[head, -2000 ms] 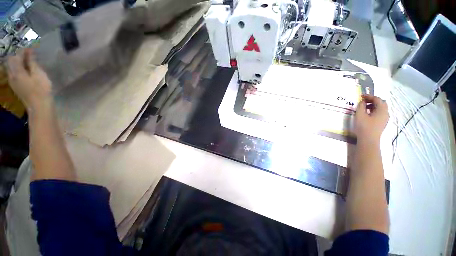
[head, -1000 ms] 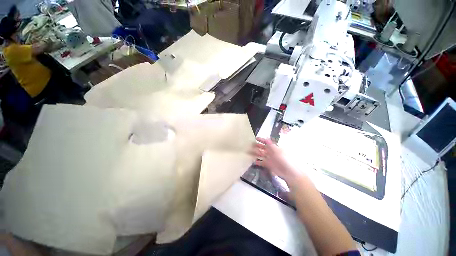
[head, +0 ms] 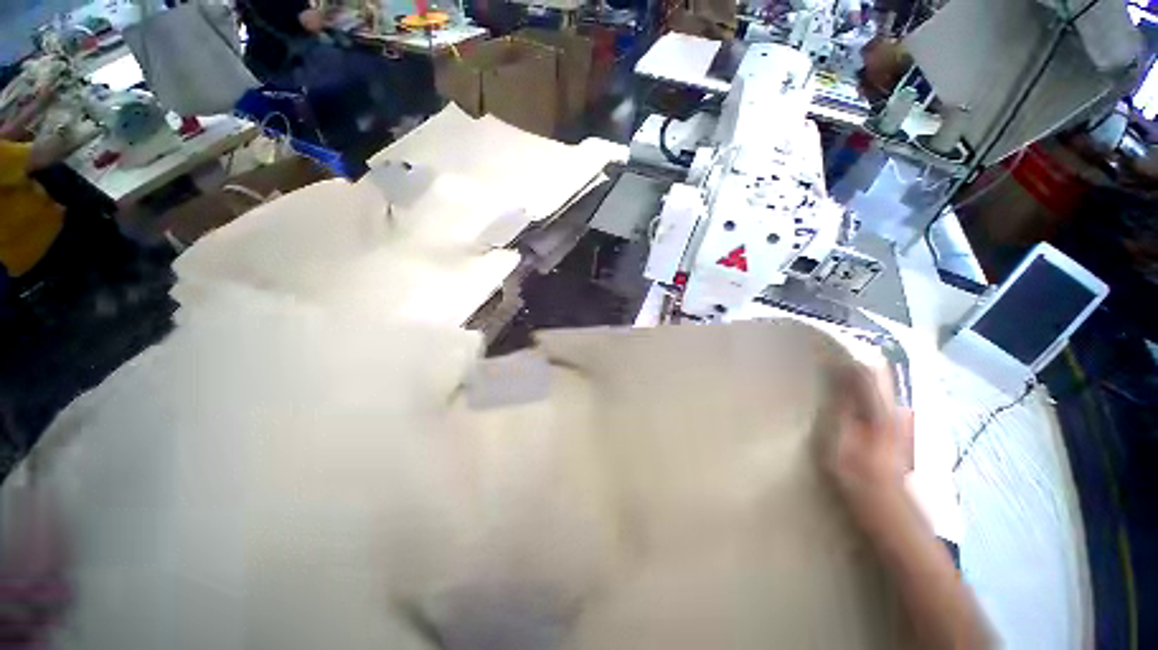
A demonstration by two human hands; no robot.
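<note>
A large floppy beige panel fills the lower picture and covers most of the template and table front. A palm-sized grey patch shows at its upper middle, another grey patch at the bottom. My right hand holds the panel's right edge, blurred. A blurred reddish shape at the far left edge may be my left hand; its grip cannot be made out. The white machine head with a red logo stands behind the panel. Only the right border of the template shows.
Layered beige panels lie behind at left. A control screen stands at right, with a black cable and pale thin strips on the white tabletop. Cardboard boxes stand at the back. A person in yellow is at far left.
The panel has moved right from the left side and now hides most of the template. My right hand has moved from the bed's left part to the panel's right edge. The view has shifted.
</note>
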